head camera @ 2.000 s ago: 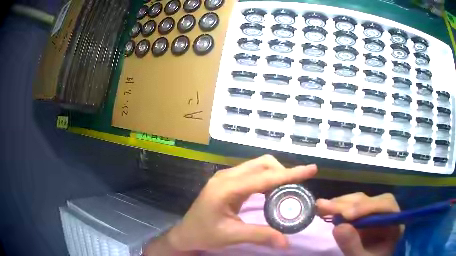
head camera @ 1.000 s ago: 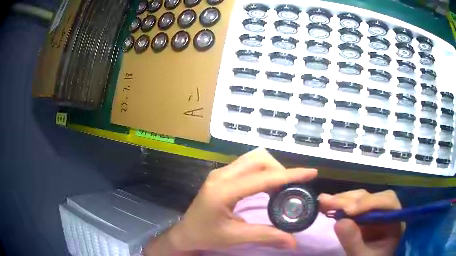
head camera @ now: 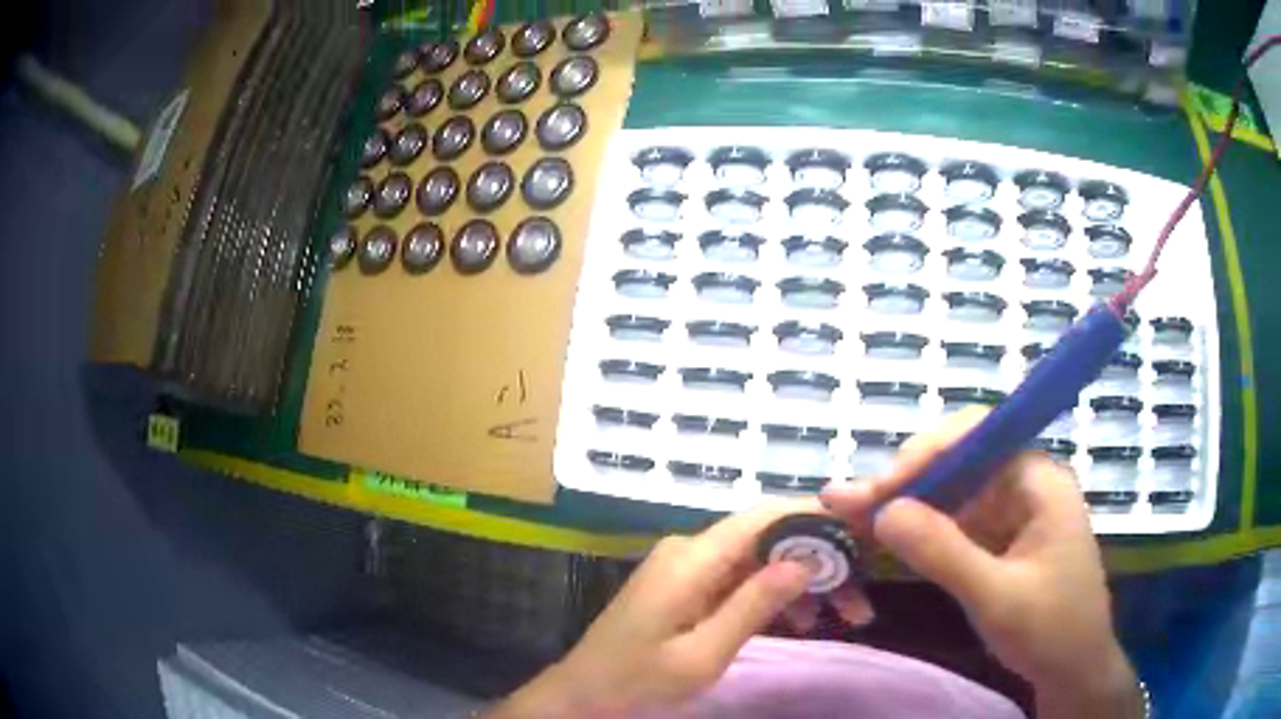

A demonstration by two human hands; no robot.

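My left hand point(head camera: 688, 604) holds a round component point(head camera: 815, 558) with a black rim and pale centre at the bench's near edge, thumb over its face. My right hand point(head camera: 1012, 562) grips a blue corded hand tool point(head camera: 1004, 414) like a pen. Its tip is hidden by my fingers close to the component. The white tray point(head camera: 583, 429) behind my hands holds many components upright in rows. The brown cardboard sheet point(head camera: 422, 365) to its left bears rows of components lying face up.
Stacked ridged sheets with cardboard point(head camera: 253, 197) stand at the left. Clear plastic trays point(head camera: 899, 42) line the back. A red cord point(head camera: 1194, 197) runs from the tool to the upper right. Yellow tape point(head camera: 281, 485) edges the green mat. A white stack point(head camera: 281, 685) is at the lower left.
The view has shifted, showing more of the bench's back. The component is tilted, my left thumb has moved onto its face, and the blue tool has swung from nearly level to steeply slanted.
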